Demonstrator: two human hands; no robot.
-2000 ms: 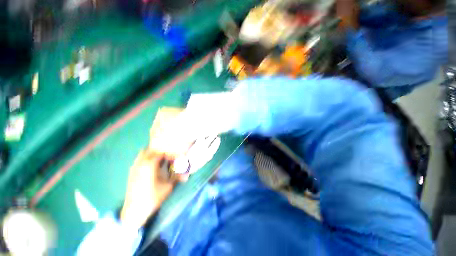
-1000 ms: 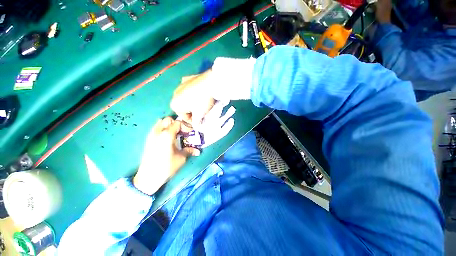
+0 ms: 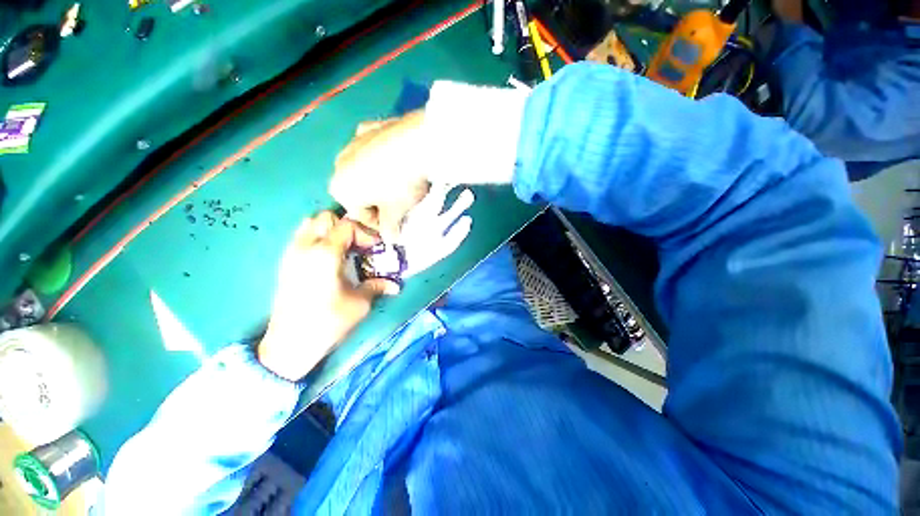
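Observation:
A small dark-rimmed watch module (image 3: 383,263) with a pale bright centre is held above the green mat near the bench's front edge. My left hand (image 3: 321,287) grips it at its left side between thumb and fingers. My right hand (image 3: 385,173) is just above it, fingers bent down and fingertips at its upper edge; the glare hides whether they hold a tool or part. A flat white glove (image 3: 440,230) lies on the mat right of the module, partly behind my right hand.
Black specks (image 3: 217,214) lie on the mat. A white roll (image 3: 48,381) and a solder spool (image 3: 59,468) stand lower left. Pens (image 3: 532,38) and an orange tool (image 3: 690,52) lie upper right. A raised green shelf (image 3: 192,91) runs behind. A blue-sleeved person (image 3: 842,101) is at upper right.
The blur of the oldest frame is gone. Since one second ago, the view has shifted slightly, so bench things sit lower left or higher. Both hands stay at the module.

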